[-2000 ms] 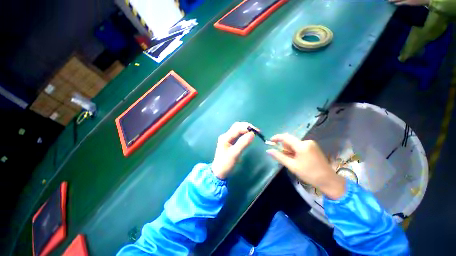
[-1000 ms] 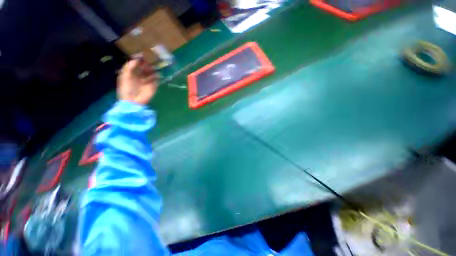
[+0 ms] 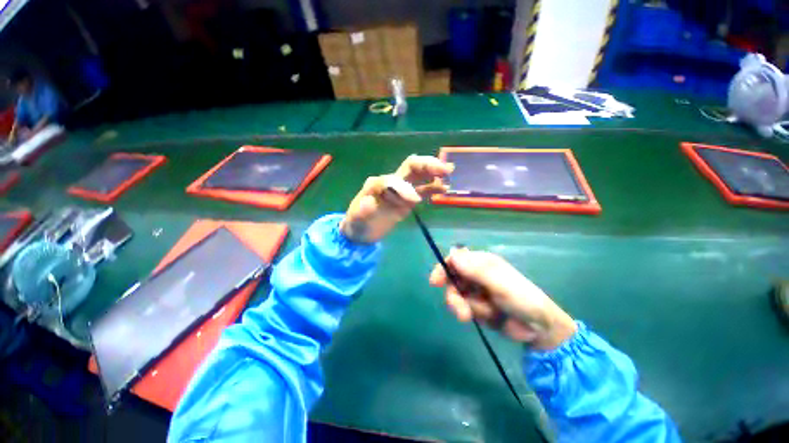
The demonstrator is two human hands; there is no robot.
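A narrow black tape strip point(image 3: 496, 353) runs between my two hands and hangs down below my right hand over the green bench. My left hand point(image 3: 394, 197) pinches its upper end between thumb and fingers. My right hand point(image 3: 493, 290) holds the strip partway down, fingers curled round it. A dark grey display panel point(image 3: 177, 303) lies skewed on a red-orange pad point(image 3: 223, 346) at the near left, beyond my left sleeve, its corner sticking out past the pad. Neither hand touches this panel.
Panels on red-orange pads line the green bench point(image 3: 640, 285), including one just behind my left hand point(image 3: 510, 176). A bluish round fan-like object point(image 3: 54, 275) and clear bags stand at left. White sheets point(image 3: 571, 105) lie at the back. Another person point(image 3: 36, 102) sits far left.
The view has swung left, and the near panel is now in sight. My left hand has come back beside my right hand. The strip, earlier stretched across the bench, now hangs between and below both hands.
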